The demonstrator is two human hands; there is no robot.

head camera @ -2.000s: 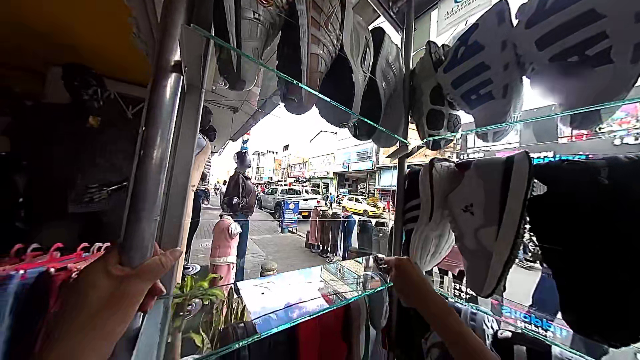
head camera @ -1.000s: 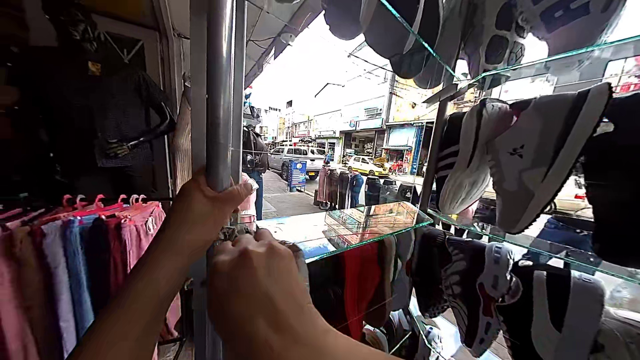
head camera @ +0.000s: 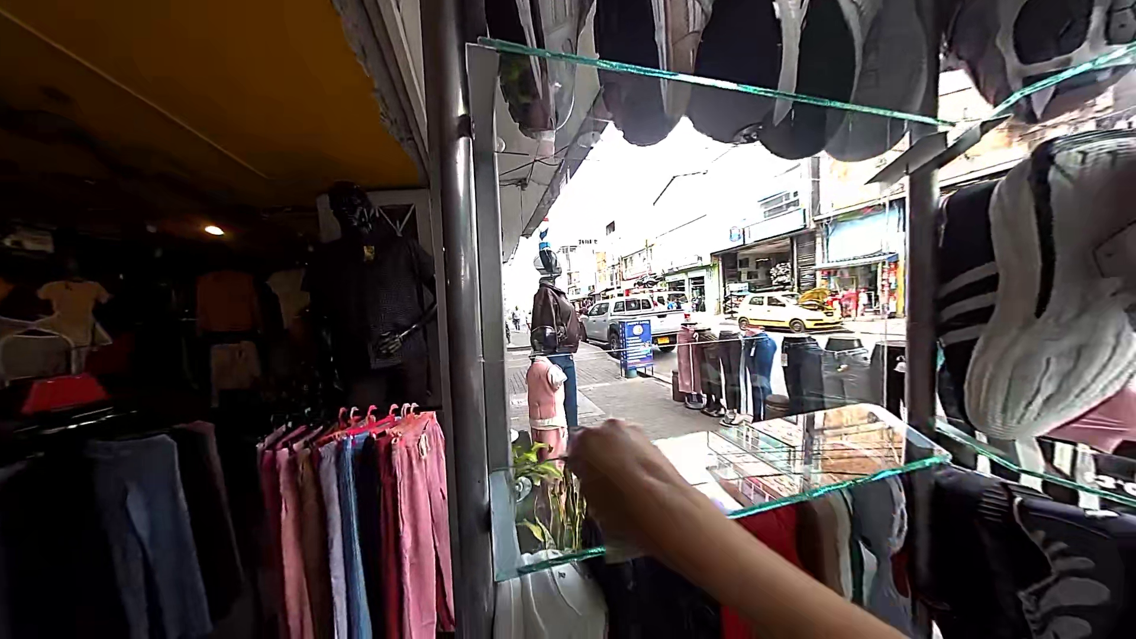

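Observation:
My right hand (head camera: 621,479) reaches in from the lower right, its fingers curled near the left part of the lower glass shelf (head camera: 834,484). A small pale thing, perhaps a cloth, shows just under the hand; whether the fingers grip it is unclear. My left hand is out of view. The metal post (head camera: 461,319) of the display stands left of the right hand. Sneakers rest on the upper glass shelf (head camera: 710,84), seen from below through it. A white and black sneaker (head camera: 1047,293) is at the right.
Pink and blue trousers (head camera: 417,524) hang on red hangers at the left. A dark mannequin (head camera: 373,311) stands behind them. Beyond the glass are a plant (head camera: 537,461), a pink-clad mannequin (head camera: 545,395), a street and a yellow car (head camera: 785,311). More shoes sit below the lower shelf.
My left hand, on the metal post in the earlier frames, has left the view. The right hand has moved from beside the post to over the glass shelf. The view has turned left.

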